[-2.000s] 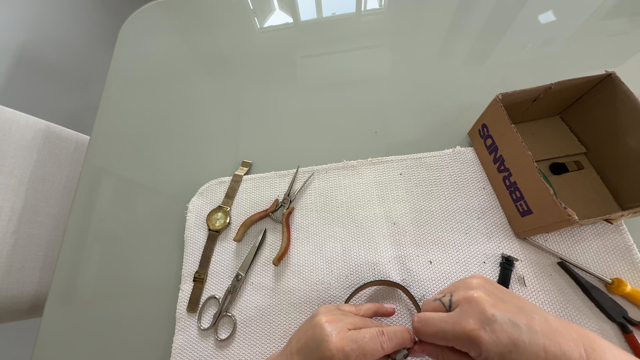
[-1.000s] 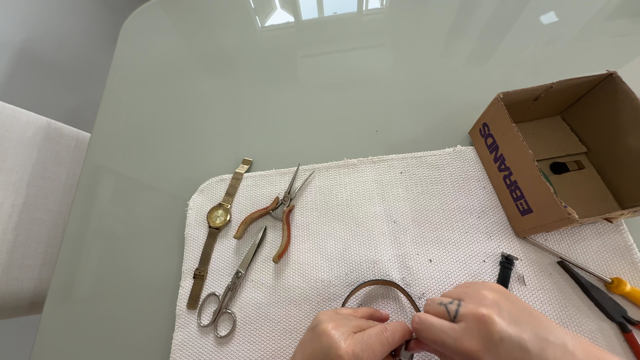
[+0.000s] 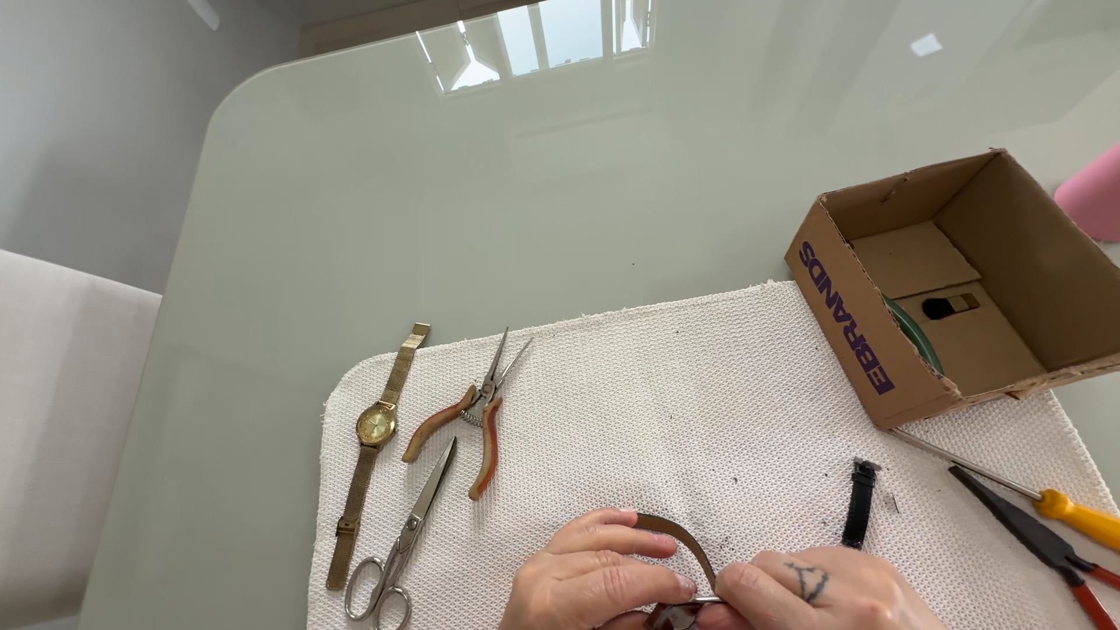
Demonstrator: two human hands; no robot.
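Low in the head view, my left hand [image 3: 599, 573] and my right hand [image 3: 809, 591] meet around a small metal-edged piece, apparently a watch case, mostly hidden by the fingers. A curved brown strap [image 3: 681, 532] arches up from it, and my left fingertips touch its far end. Right of the strap lies a short black strap piece with a buckle [image 3: 860, 503]. To the left are a gold mesh-band watch [image 3: 376, 425], needle-nose pliers [image 3: 481, 402] with worn orange handles, standing open, and metal scissors [image 3: 407, 538].
A cardboard box [image 3: 840, 306] holds a small brush [image 3: 950, 305] and a green curved item [image 3: 914, 337]. A yellow-handled screwdriver [image 3: 1081, 518] and red-handled pliers [image 3: 1032, 529] lie at the right of the white woven mat [image 3: 612, 394]. A pink object [image 3: 1094, 194] stands beyond the box.
My left hand's fingers have spread upward onto the far end of the brown strap, whose arc stood free of them before. The view has shifted somewhat.
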